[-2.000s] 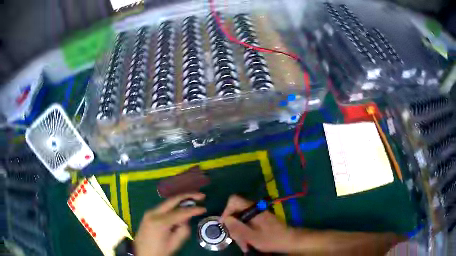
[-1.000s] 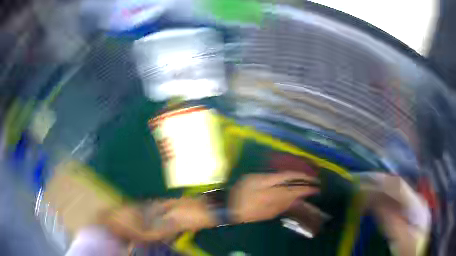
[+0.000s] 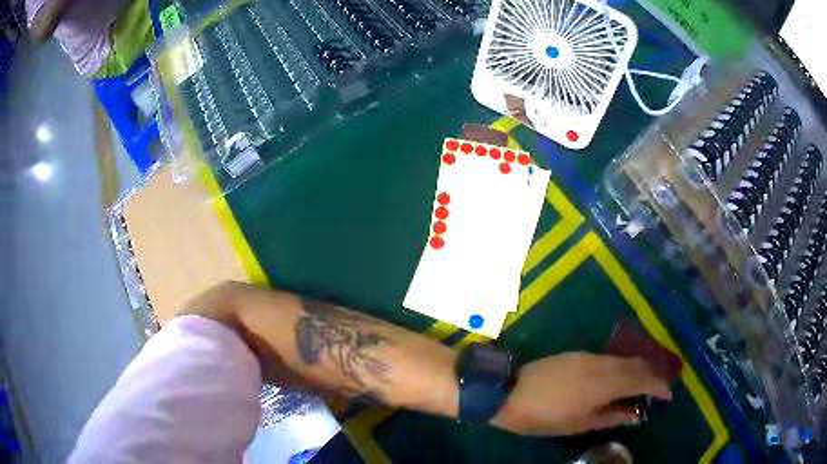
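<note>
My left hand [image 3: 580, 394] reaches in from the lower left, a dark watch on its wrist. Its fingertips close on a small black-and-silver component [image 3: 641, 410], partly hidden by the fingers. The silver metal fixture [image 3: 606, 454] lies just below the hand, cut off by the bottom edge. A dark red-brown pad [image 3: 646, 348] lies just beyond the fingers inside yellow tape. A white sheet with red dots and one blue dot [image 3: 481, 236] lies on the green mat beyond my forearm. My right hand and the probe are not in view.
A white fan [image 3: 553, 68] stands beyond the sheet, its cable to the right. Clear trays of parts stand at the right [image 3: 676, 195] and upper left [image 3: 299, 122]. Cardboard [image 3: 181, 236] lies beside the bench's left edge. A person [image 3: 95, 32] is at the far upper left.
The view has swung left, bringing the bench's left edge, my forearm and another person into view. My right hand, the probe and the red lead have left the picture. My left hand still holds a component.
</note>
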